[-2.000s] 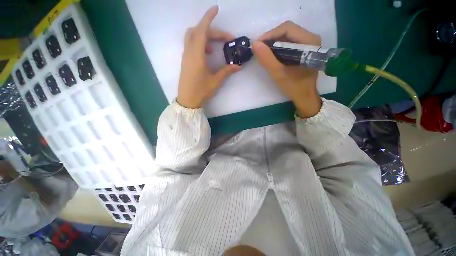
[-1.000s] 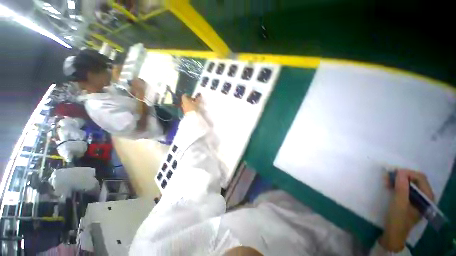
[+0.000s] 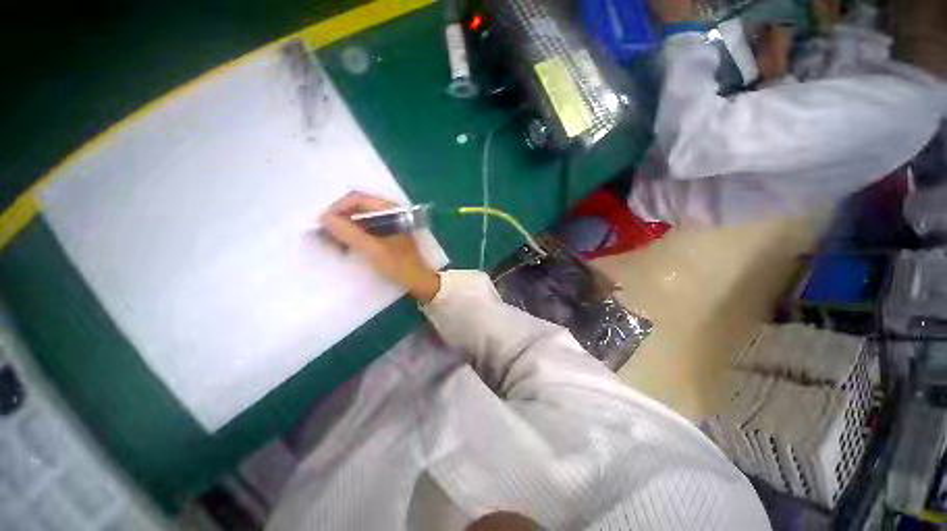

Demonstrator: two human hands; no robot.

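Note:
My right hand [image 3: 376, 241] holds the dispensing syringe [image 3: 398, 219] like a pen, low over the white work sheet [image 3: 197, 249]. The syringe has a dark barrel with a pale label, and its rear end points right. Its tip is hidden or blurred by my fingers. The yellowish air hose [image 3: 501, 214] runs off to the right behind it. My left hand is not in view. A blurred white parts tray [image 3: 47, 456] is cut off at the lower left, with a black part [image 3: 9, 389] in it.
A black controller box [image 3: 556, 78] with a yellow label and red light stands at the top. A pale cylinder [image 3: 458, 62] is beside it. Another person's white sleeve [image 3: 789, 135] is at the upper right. Dark plastic bags [image 3: 582, 301] and a red item [image 3: 613, 228] lie right of the sheet.
The view has swung to the right. My left hand, at the tray a second ago, has left the picture. The black housing held between both hands earlier is gone from view. My right hand still holds the syringe.

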